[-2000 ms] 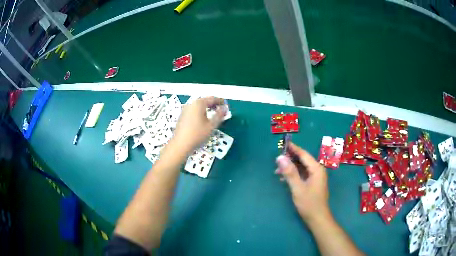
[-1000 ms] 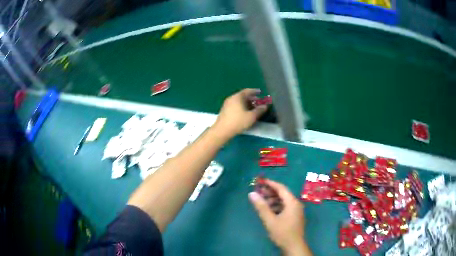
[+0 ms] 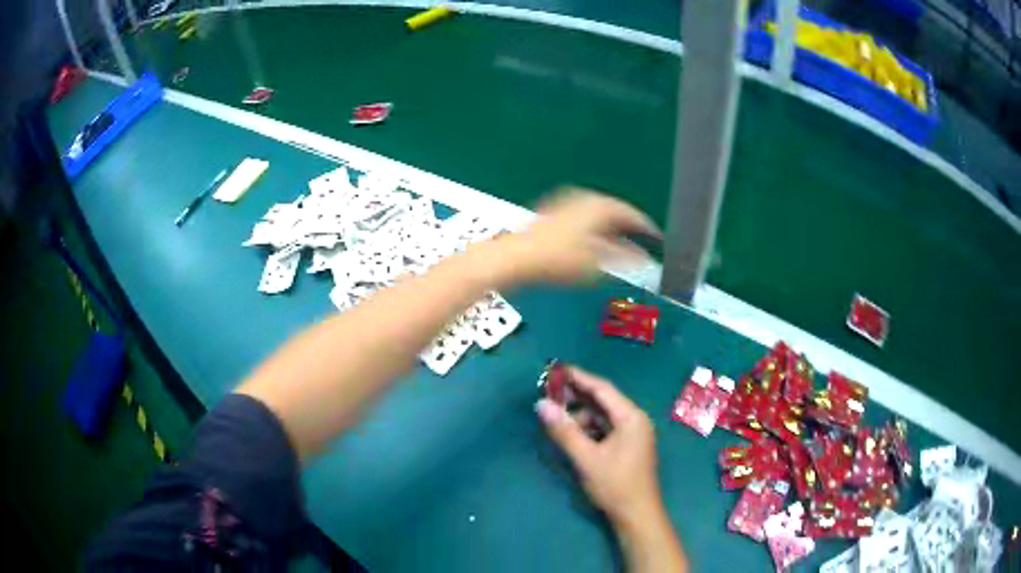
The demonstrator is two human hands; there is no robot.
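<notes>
My left hand (image 3: 588, 235) is blurred over the metal rail, just left of the grey post. Its fingers are apart and no part shows between them. My right hand (image 3: 610, 442) is above the bench and grips red circuit boards (image 3: 559, 384), mostly hidden by the fingers. A single red board (image 3: 630, 321) lies near the post's foot. Red boards (image 3: 823, 448) are heaped at the right. White plastic plates (image 3: 375, 235) lie in a loose heap at the left, partly behind my left forearm.
Joined board-and-plate pieces lie spaced out on the green belt (image 3: 537, 123), one at left (image 3: 371, 113) and one at right (image 3: 868, 320). The grey post (image 3: 703, 157) rises from the rail. A second white heap (image 3: 929, 526), pen (image 3: 202, 198), cream slip (image 3: 241, 180) and blue bins (image 3: 114, 123) also show.
My left hand went from the white heap to the belt beside the post with a red piece, which no longer shows in it. My right hand still grips its boards. The view has shifted.
</notes>
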